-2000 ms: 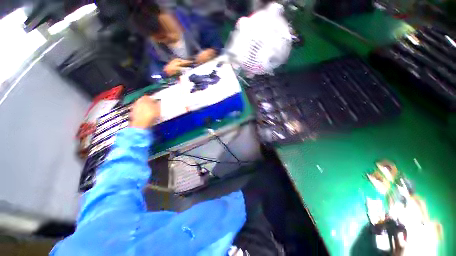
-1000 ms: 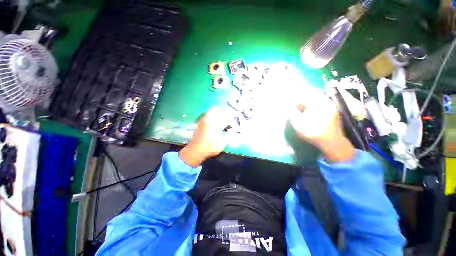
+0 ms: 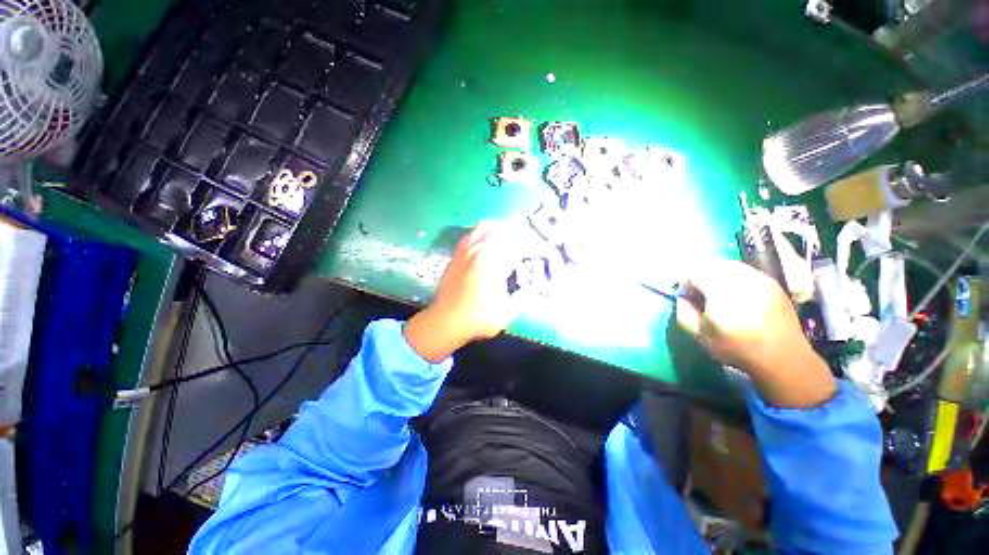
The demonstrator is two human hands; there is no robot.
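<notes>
Several small square modules (image 3: 564,173) lie in a cluster on the green bench mat under strong glare. Two amber-faced housings (image 3: 512,132) with dark round holes lie at the cluster's left edge. My left hand (image 3: 477,284) is at the cluster's near left side, its fingers around a small square module (image 3: 529,275) at the fingertips. My right hand (image 3: 737,314) is right of the glare and holds a thin blue-tinted tool (image 3: 658,293), its tip pointing left towards the module. The glare washes out the fingertips and the cluster's right part.
A black blister tray (image 3: 233,136) lies left, with small rings (image 3: 291,190) in a near pocket. A ribbed lamp head (image 3: 830,146) is at the upper right. A yellowish bottle (image 3: 862,195) and white clips (image 3: 857,282) are right. A white fan (image 3: 43,76) and blue bin (image 3: 71,347) are left.
Both hands have come from the left-hand box to the module cluster between the first two frames. Since then the right hand has shifted right in view, and the thin tool now shows in it.
</notes>
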